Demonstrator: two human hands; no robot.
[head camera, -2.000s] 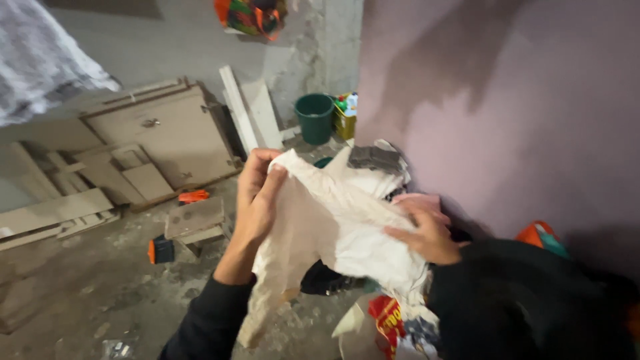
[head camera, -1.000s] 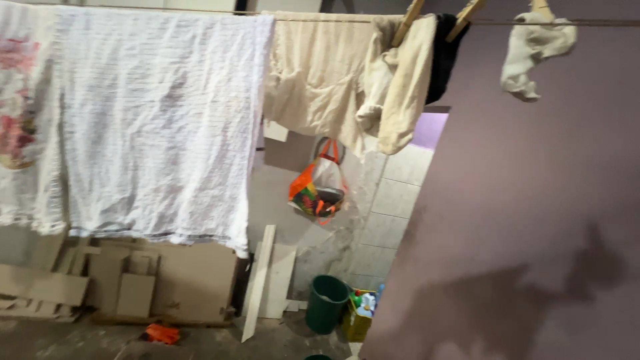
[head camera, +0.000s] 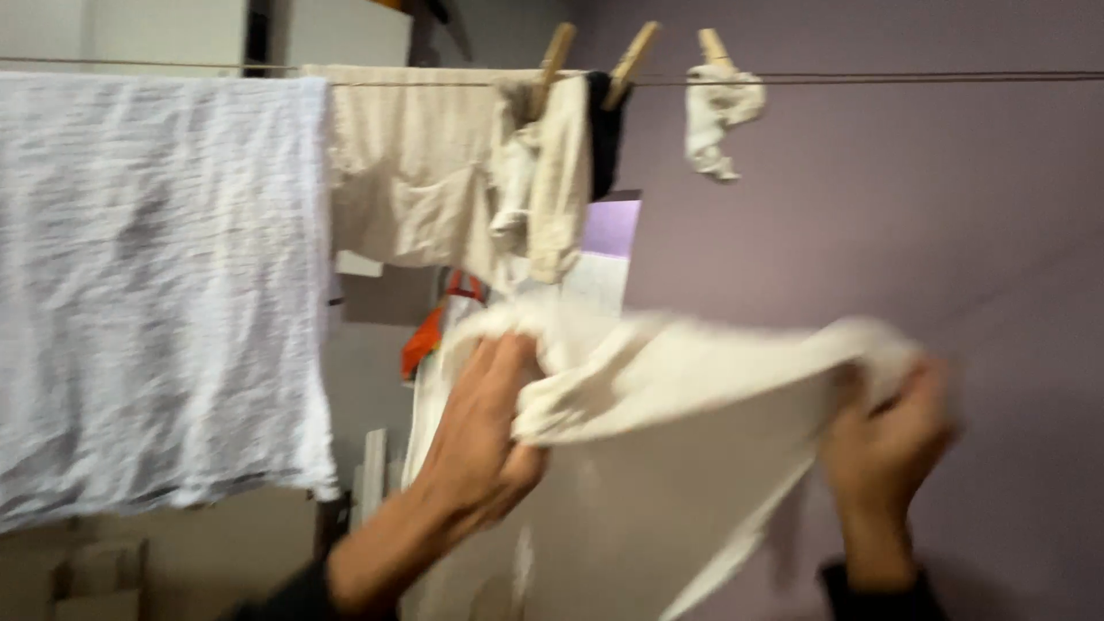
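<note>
A cream cloth garment (head camera: 690, 379) is stretched between my two hands, below the clothesline. My left hand (head camera: 492, 423) grips its upper left part. At the right, my right hand (head camera: 893, 431) grips the other upper corner, somewhat blurred by motion. Above my left hand, a beige cloth (head camera: 414, 172) and a cream piece of clothing (head camera: 559, 181) hang on the line, with a wooden clothespin (head camera: 552, 69) at the cream piece. A black cloth (head camera: 606, 138) hangs beside them under another clothespin (head camera: 632, 65). Farther right, a small whitish cloth (head camera: 720, 121) hangs from a third clothespin (head camera: 714, 47).
The thin clothesline (head camera: 931, 79) crosses the upper view in front of a mauve wall (head camera: 966, 216). A white textured towel (head camera: 164, 285) hangs at the left. Behind my left hand, an orange bag (head camera: 423, 341) shows partly, and boards (head camera: 103, 561) stand low at the left.
The view has risen from the floor to the clothesline. Two seconds ago my hands held the cream cloth low over a pile of fabric; now they hold it up near the line, farther apart.
</note>
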